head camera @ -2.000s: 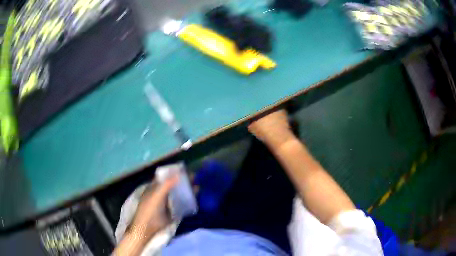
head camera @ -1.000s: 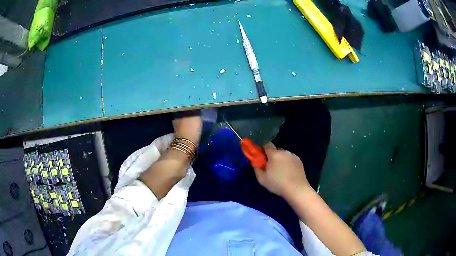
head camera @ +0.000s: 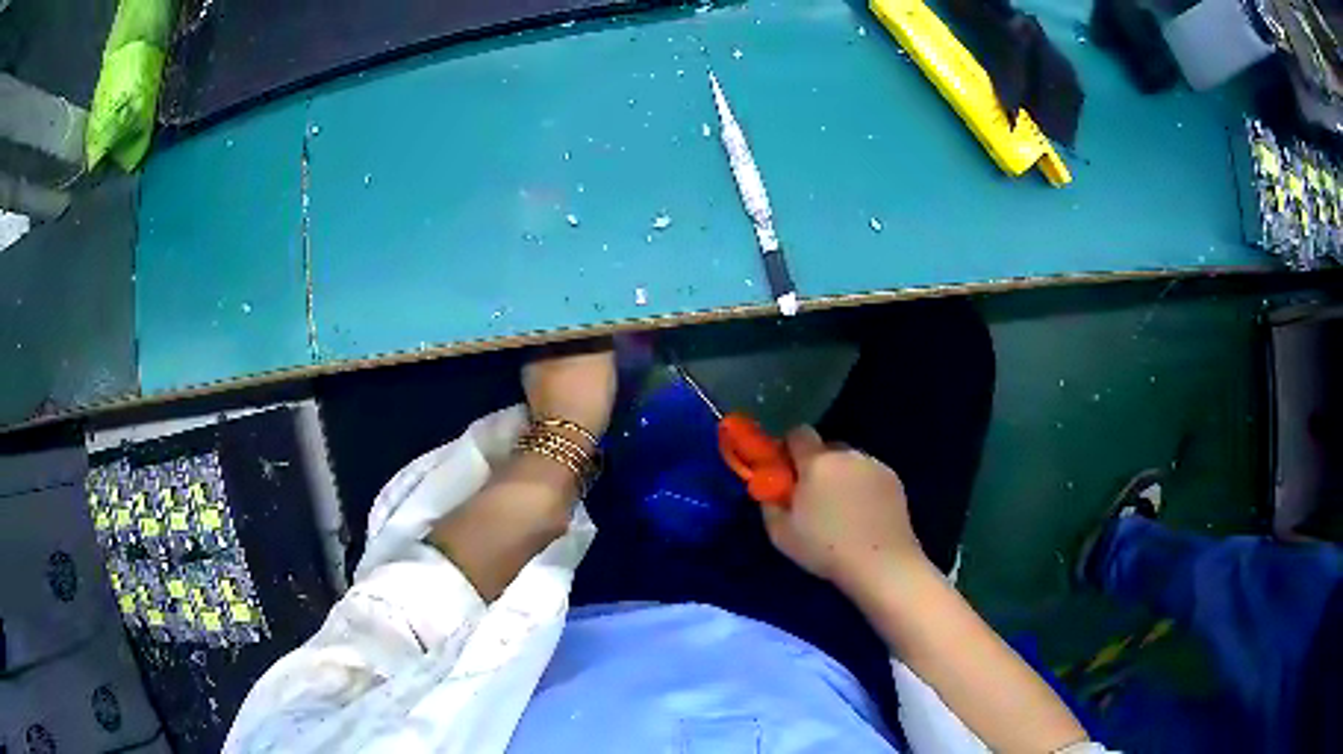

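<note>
My right hand (head camera: 843, 508) is closed around the red-orange handle of a screwdriver (head camera: 757, 455). Its thin metal shaft points up and left, below the bench edge. My left hand (head camera: 572, 386) is at the bench edge, left of the screwdriver tip, with its fingers hidden under the edge. A dim, blurred purplish thing (head camera: 633, 351) shows beside the left fingers; I cannot tell whether the hand grips it. A slim silver craft knife (head camera: 748, 184) with a dark end lies on the teal mat (head camera: 471, 206), its end at the front edge.
A yellow utility knife (head camera: 965, 89) and black cloth (head camera: 1031, 67) lie at the upper right. Rows of power supply units stand at right (head camera: 1299, 189) and on a low left tray (head camera: 174, 545). A green roll (head camera: 130, 81) is upper left. A person's jeans leg (head camera: 1222, 589) shows lower right.
The right hand has come from the bench edge and now holds the screwdriver. The left hand has moved from the lap to the bench edge. A person's leg has come further into view at right.
</note>
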